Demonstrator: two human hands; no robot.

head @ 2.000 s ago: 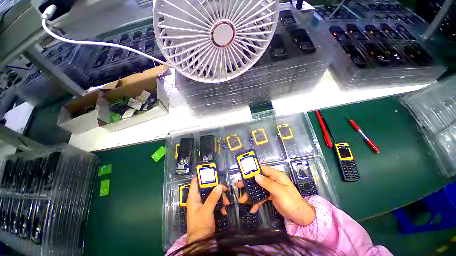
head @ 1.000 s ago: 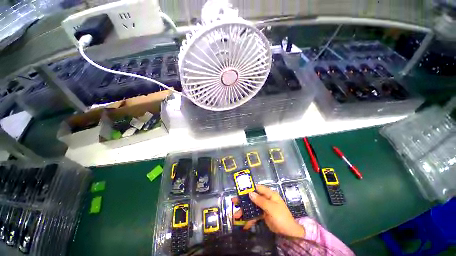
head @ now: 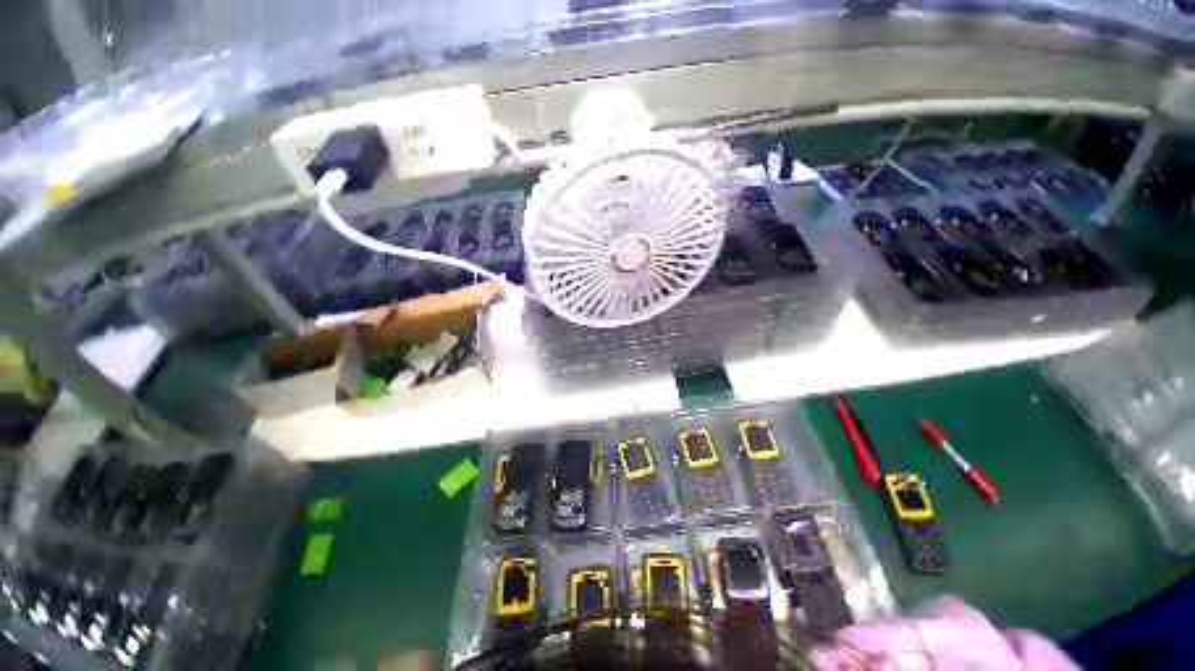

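The clear blister tray [head: 468, 577] lies on the green mat. Its back row holds two black phone backs [head: 573, 485] at left and three yellow bezels [head: 700, 448]. Its front row holds yellow-framed keypad phones [head: 518, 586] and, at right, a phone with a grey screen and no yellow front [head: 744, 572]. My right hand is not visible; only its pink sleeve [head: 944, 642] shows at the bottom right. A blurred skin-toned patch, perhaps my left hand [head: 396, 661], is cut off at the bottom edge; its fingers cannot be made out. Dark hair covers the tray's near edge.
A lone yellow-framed phone [head: 915, 524], red marker [head: 856, 439] and red pen [head: 959, 463] lie right of the tray. Green labels [head: 319, 553] lie left. Tray stacks [head: 144, 564] stand at left and behind. A fan [head: 629, 249], carton [head: 302, 391] and power strip [head: 439, 131] are behind.
The view has tilted up. My right hand and the lit phone it held have left view. A phone with a grey screen shows in the front row's fourth pocket.
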